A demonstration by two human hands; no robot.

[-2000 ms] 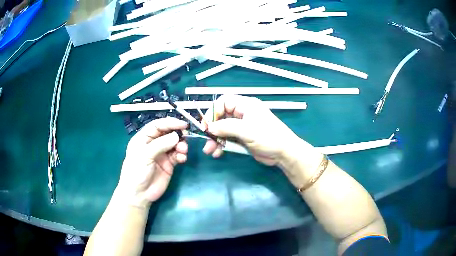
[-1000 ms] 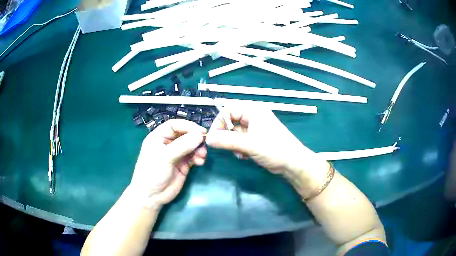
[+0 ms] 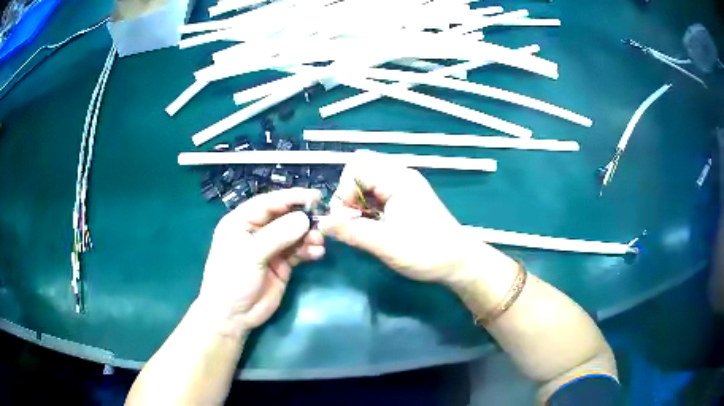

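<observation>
My left hand [image 3: 266, 254] pinches a small black connector housing [image 3: 312, 221] between thumb and forefinger. My right hand [image 3: 397, 218] holds thin wire leads [image 3: 363, 203], with yellow and red strands showing above its thumb, and its fingertips meet the housing. Whether a wire sits inside the housing is too small to tell. The white sleeved harness [image 3: 548, 240] runs from behind my right hand to the right and ends in a small blue tip. A heap of black connector housings [image 3: 270, 174] lies just beyond my hands.
A large pile of white sleeving [image 3: 349, 47] lies at the back, with two tubes across the housings. An unsleeved wire bundle [image 3: 87, 166] lies left. Short cable branches [image 3: 633, 123] lie right. A small carton [image 3: 151, 32] stands back left.
The thick lead with a dark sleeve and metal end, seen earlier above my right hand, no longer shows. Coloured strands now show there. My fingertips have come together, and the harness's visible part tilts differently.
</observation>
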